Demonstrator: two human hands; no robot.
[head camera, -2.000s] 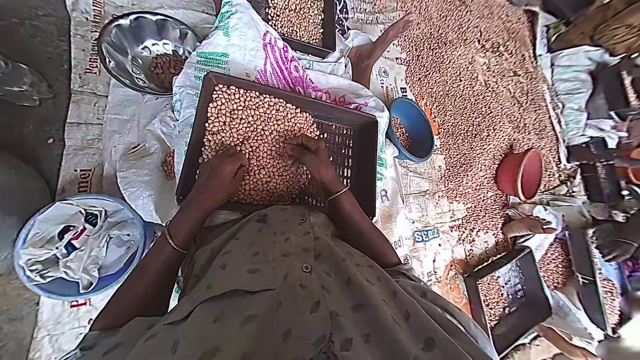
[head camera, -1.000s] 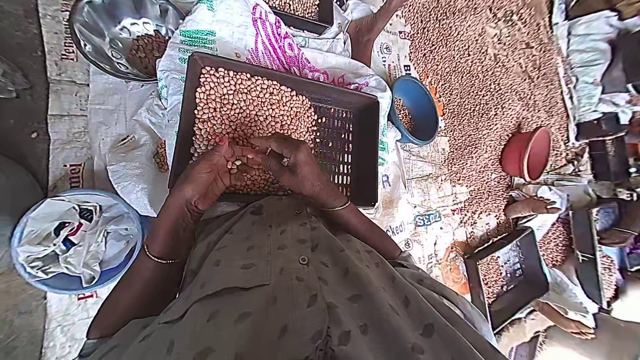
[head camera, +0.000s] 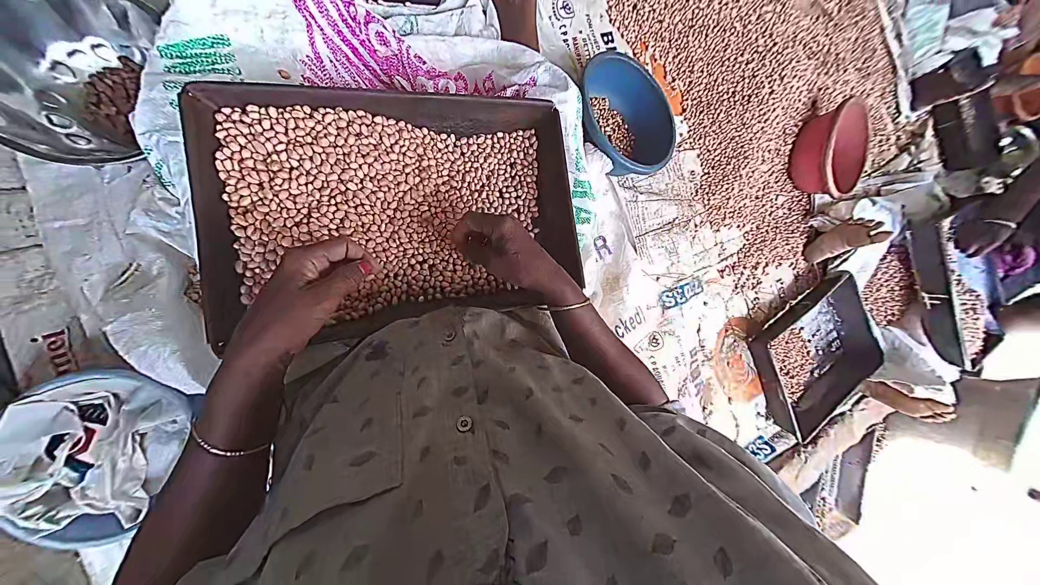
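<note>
A dark plastic tray (head camera: 195, 219) lies across my lap, on white woven sacks. Shelled groundnuts (head camera: 349, 179) spread over nearly its whole floor, from the left wall to the right. My left hand (head camera: 313, 284) is over the near left part of the nuts, fingers bent, thumb and fingertips low at the layer; whether a nut is between them is not visible. Over the near right part, my right hand (head camera: 504, 248) curls with its fingertips down at the nuts, and the fingers hide what they may hold.
A blue bowl (head camera: 662, 122) with some nuts stands right of the tray; a metal basin (head camera: 49, 134) is upper left. Lower left sits a blue basin (head camera: 162, 398) holding a white bag. Beyond are a broad spread of nuts (head camera: 747, 106), a red bucket (head camera: 804, 154) and co-workers' trays (head camera: 853, 341).
My hands, close together one second ago, are now apart and down at the nuts. The nuts now cover the tray's right part, where the slotted floor showed before.
</note>
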